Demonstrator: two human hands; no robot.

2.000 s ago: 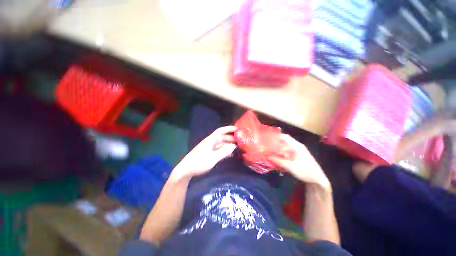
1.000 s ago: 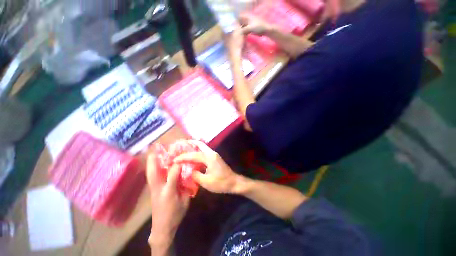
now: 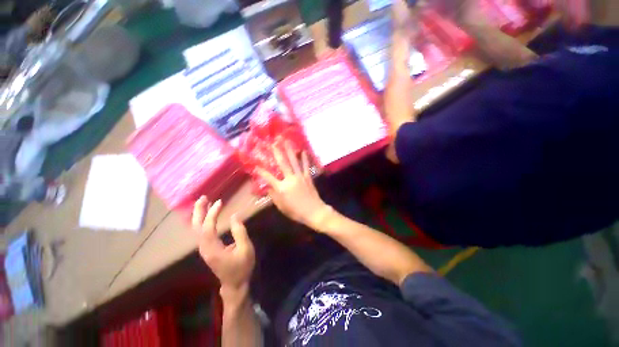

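Note:
A crumpled red-pink bubble bag (image 3: 266, 141) lies on the bench between two stacks of filled bubble packs. My right hand (image 3: 295, 186) is spread with its fingers on or just over the bag's near side; whether it grips the bag is unclear. My left hand (image 3: 227, 251) is raised at the bench edge, fingers apart, holding nothing. The left stack of pink packs (image 3: 183, 154) is just beyond my left hand. The right stack (image 3: 332, 112) has a pale, glaring top. The picture is blurred.
Blue-white panels (image 3: 227, 78) with dark rows lie behind the bag. A white sheet (image 3: 114, 192) lies on the bench (image 3: 146, 247) at left. A person in dark blue (image 3: 502, 149) works close on the right. A red stool (image 3: 146, 329) shows below the bench.
The crumpled bag, held in both hands before, is now on the bench between the stacks. My left hand has come off it and opened. The view has shifted, showing more bench at left.

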